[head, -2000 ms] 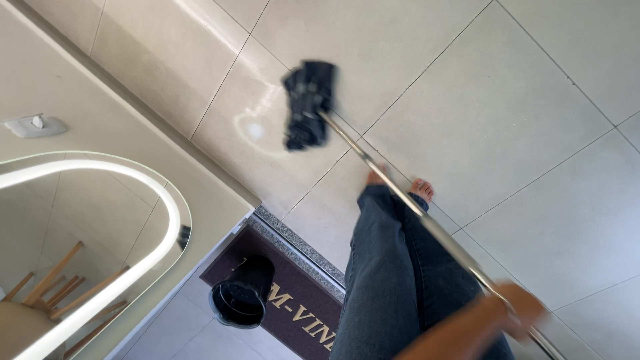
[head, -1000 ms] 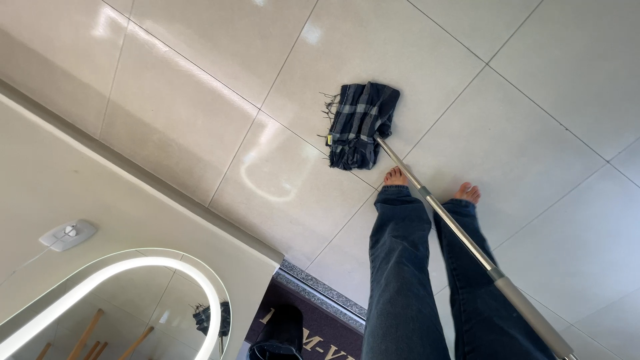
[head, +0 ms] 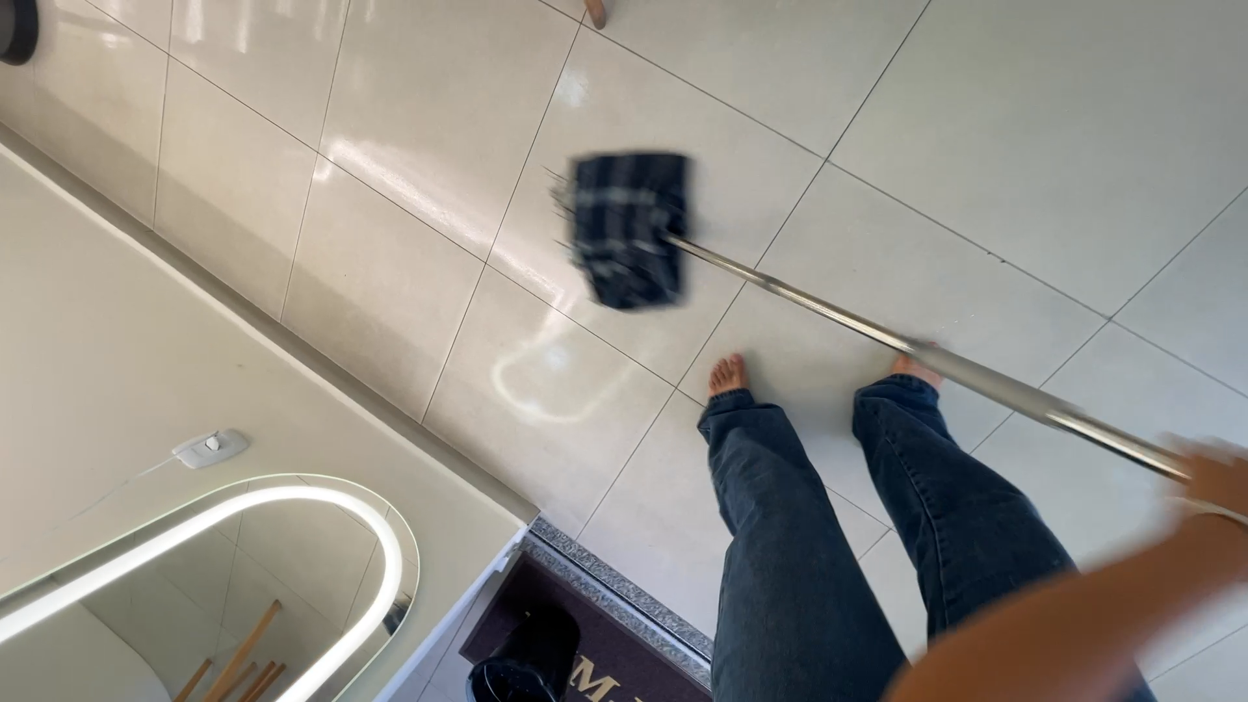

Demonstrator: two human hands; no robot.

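A floor mop with a metal pole (head: 838,310) slants across the view, its head wrapped in a dark plaid cloth (head: 632,230) with frayed edges. The cloth is over the pale tiled floor, ahead of my bare feet, and blurred. At the right edge my left hand (head: 1214,478), also blurred, is closed around the pole; its forearm crosses in front of my jeans. The pole's upper end runs out of the frame, and my right hand is not visible.
A black bucket (head: 526,655) stands on a dark lettered doormat (head: 624,648) beyond a granite threshold (head: 624,585). At left are a lit oval mirror (head: 390,546) and a white wall socket (head: 212,448) with a cord. A wooden leg tip (head: 596,12) shows at the top.
The mop head has moved away from my feet since one second ago. My left hand, out of view then, shows again on the pole. My feet stand farther apart than two seconds ago.
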